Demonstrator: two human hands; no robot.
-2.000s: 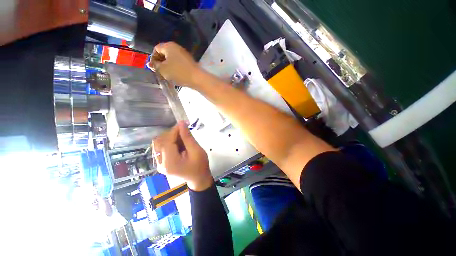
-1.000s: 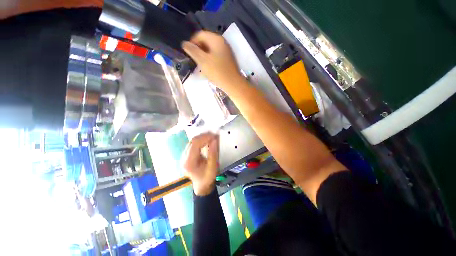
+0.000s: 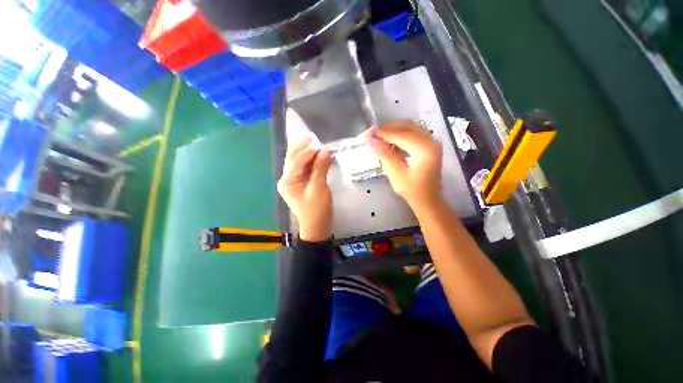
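The silver-grey welding horn point(image 3: 329, 101) hangs under the black machine head point(image 3: 277, 19). A thin translucent film strip point(image 3: 346, 142) runs along its lower edge. My left hand point(image 3: 308, 179) pinches the strip at the horn's left lower corner. My right hand point(image 3: 408, 161) pinches it at the right lower corner. The white-covered nest point(image 3: 361, 162) sits just below the horn, between my hands, on the silver-grey base plate point(image 3: 397, 209). The fingertips touch or nearly touch the horn's edge.
Yellow-and-black posts stand left point(image 3: 247, 239) and right point(image 3: 517, 161) of the plate. A red stop button point(image 3: 382, 247) is on the front panel. Blue crates point(image 3: 240, 82) and a red crate point(image 3: 180, 34) stand at the back left. A white divider strip point(image 3: 614, 224) lies across the green belt at right.
The view has turned to face the horn from the front. Both hands, apart from the strip a second ago, are now at its two ends by the horn's lower edge.
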